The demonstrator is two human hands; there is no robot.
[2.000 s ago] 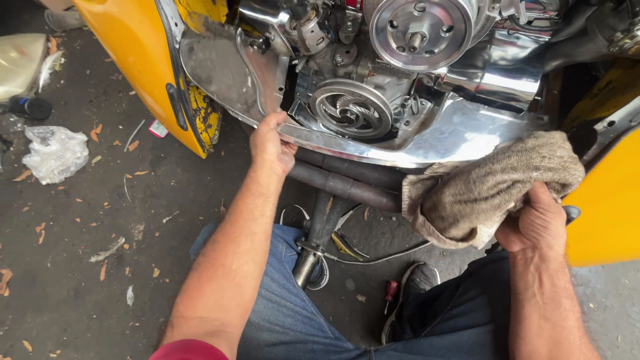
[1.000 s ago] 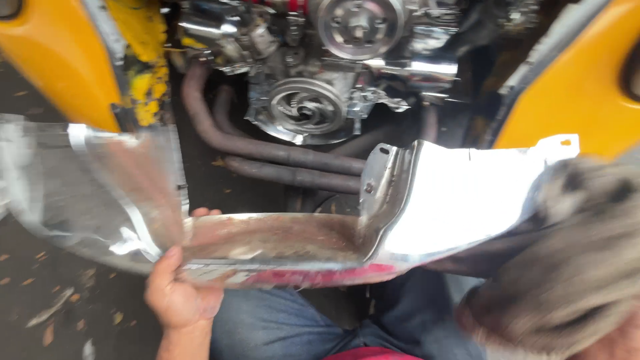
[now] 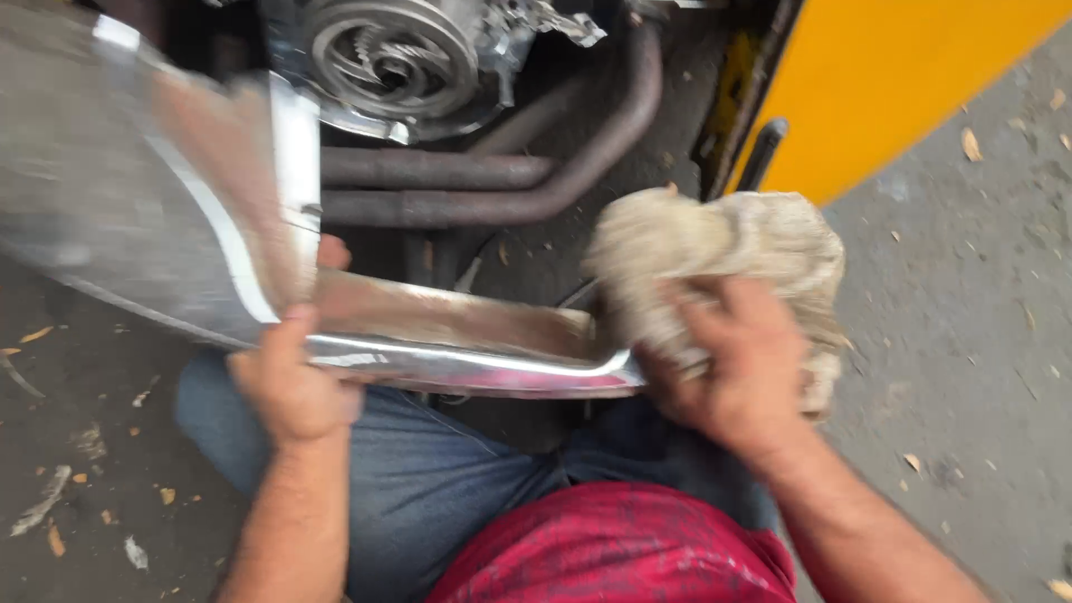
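Note:
A polished chrome sheet-metal engine shroud (image 3: pixel 469 366) lies across above my lap, its broad wing reaching to the left edge of the view. My left hand (image 3: pixel 297 377) grips its lower edge near the inner corner, thumb on top and a fingertip showing behind. Around a beige cloth rag (image 3: pixel 737 234) my right hand (image 3: pixel 741 368) is closed, at the right end of the shroud. Rag and hand hide that end, and motion blurs both. Whether the right hand also holds the metal through the rag, I cannot tell.
Ahead is the engine with its metal crankshaft pulley (image 3: pixel 392 63). Dark exhaust pipes (image 3: pixel 477 208) run beneath it and bend up at the right. A yellow body panel (image 3: pixel 888 84) stands at the upper right. Dry leaves are scattered over the grey ground (image 3: pixel 946 335).
The shroud was against the engine two seconds ago; it has come away toward me, left hand on it. The rag hand has moved in to the shroud's right end. The view has shifted.

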